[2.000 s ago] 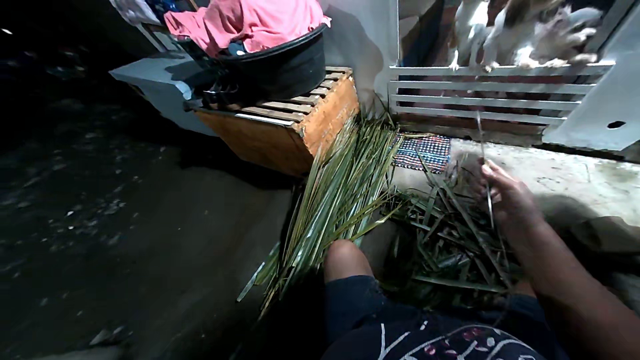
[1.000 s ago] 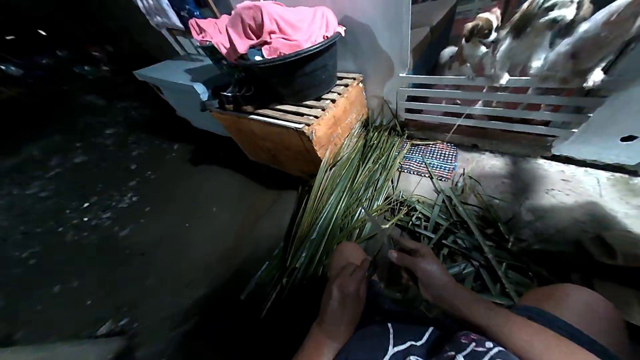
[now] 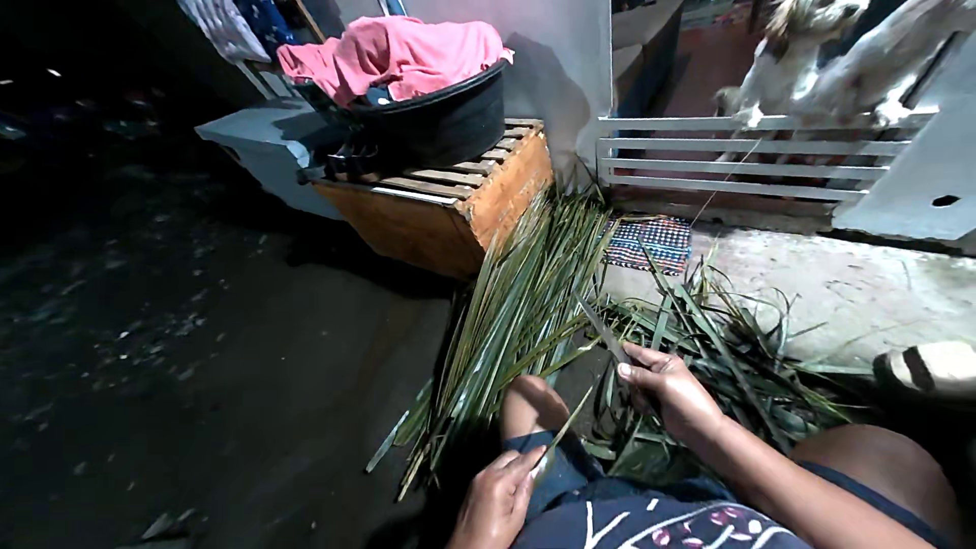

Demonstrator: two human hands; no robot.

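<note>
My right hand (image 3: 671,385) grips a knife (image 3: 604,329), its blade pointing up and to the left above the leaves. Low in the view, near my knee, my left hand (image 3: 499,492) holds a thin palm leaf strip (image 3: 568,423) between thumb and fingers. A long pile of green palm leaves (image 3: 526,290) lies on the ground in front of my knee, against the wooden crate. To the right, beyond and below my right hand, is a tangled heap of cut leaf strips (image 3: 724,351).
A slatted wooden crate (image 3: 412,236) carries a black tub (image 3: 442,114) with a pink cloth (image 3: 412,53). A woven mat (image 3: 648,244) lies before a low slatted gate (image 3: 755,164), with dogs (image 3: 808,69) behind it. A concrete ledge (image 3: 862,290) runs right.
My right hand was raised near the gate two seconds ago, then came down beside my left hand. Now the hands are apart, the knife in my right and a strip in my left.
</note>
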